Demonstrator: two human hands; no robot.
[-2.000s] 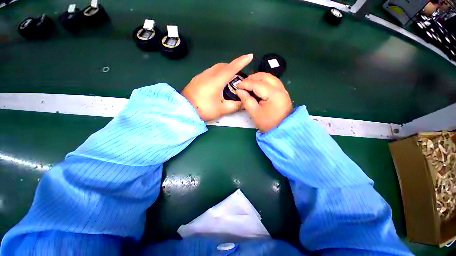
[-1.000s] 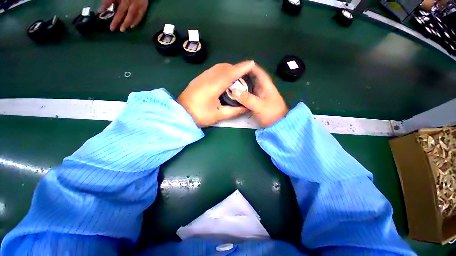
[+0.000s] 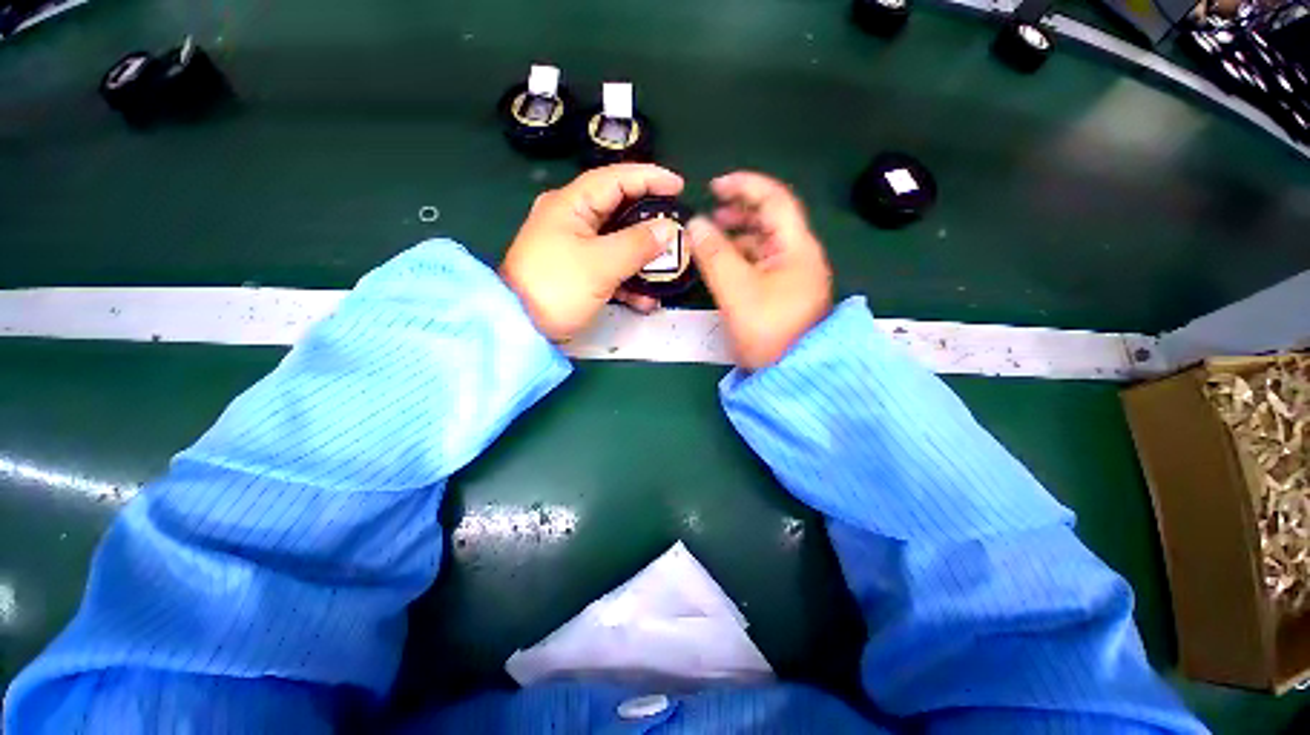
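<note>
A round black unit with a cream ring around a white centre square is held just above the white rail. My left hand grips it from the left, with the thumb on its face. My right hand is beside it on the right, slightly blurred, fingers apart and curled. The right thumb tip is close to the unit's edge; whether it touches is unclear. Nothing is seen in the right hand.
Two black units with raised white tabs and another with a flat white tab lie on the green belt. More units lie farther off. A cardboard box of cream pieces is at right; a white sheet is in front.
The right hand has opened away from the held unit, whose face now shows more. The belt units have shifted right. Another person's hand at upper left is gone, with the two units beside it.
</note>
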